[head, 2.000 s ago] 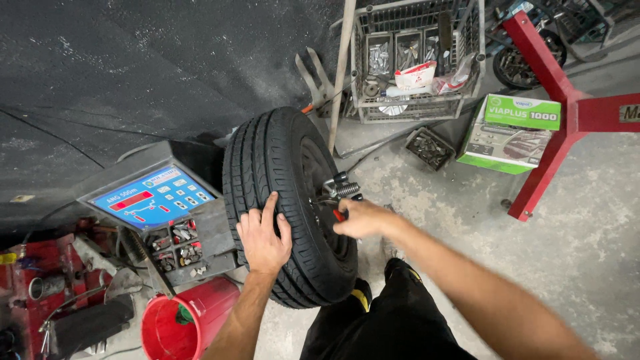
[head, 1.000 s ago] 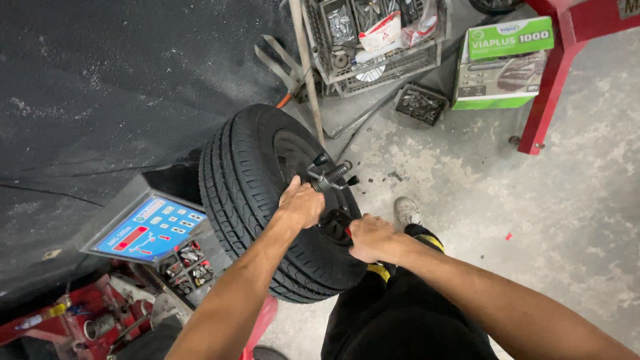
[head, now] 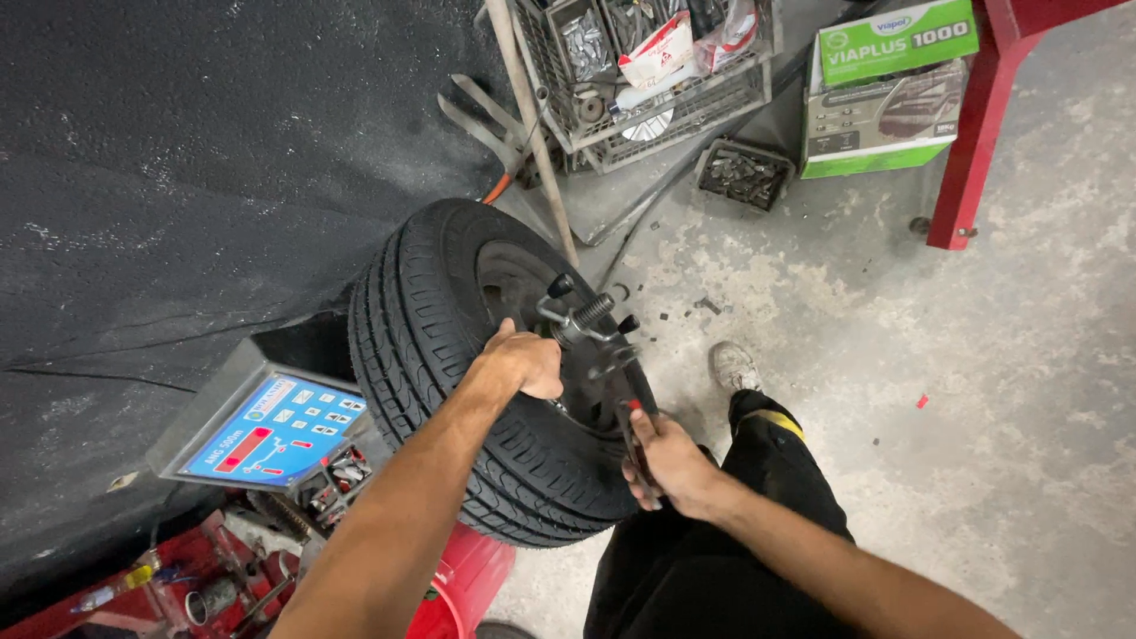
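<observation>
A black tyre (head: 417,328) on a dark steel wheel rim (head: 515,275) is mounted on a wheel balancer's threaded shaft (head: 593,311), with a clamping nut with black-tipped handles around it. My left hand (head: 525,362) is at the rim beside that nut, fingers curled; what it grips is hidden. My right hand (head: 670,461) holds a dark hand tool with a red part (head: 637,435), perhaps wheel-weight pliers, by the near lower edge of the tyre. The balancer's blue control panel (head: 275,426) is left of the tyre.
Wheel weights lie in a tray (head: 342,484) beside the panel, above a red bucket (head: 470,568). Crates of parts (head: 603,142), a small box of weights (head: 744,173), green-and-white boxes (head: 887,98) and a red stand leg (head: 976,160) are beyond. A wooden pole (head: 532,115) leans near the tyre.
My left hand has moved from the tyre tread to the rim by the shaft. My right hand has drawn back from the hub area to the tyre's lower edge, with the tool in it.
</observation>
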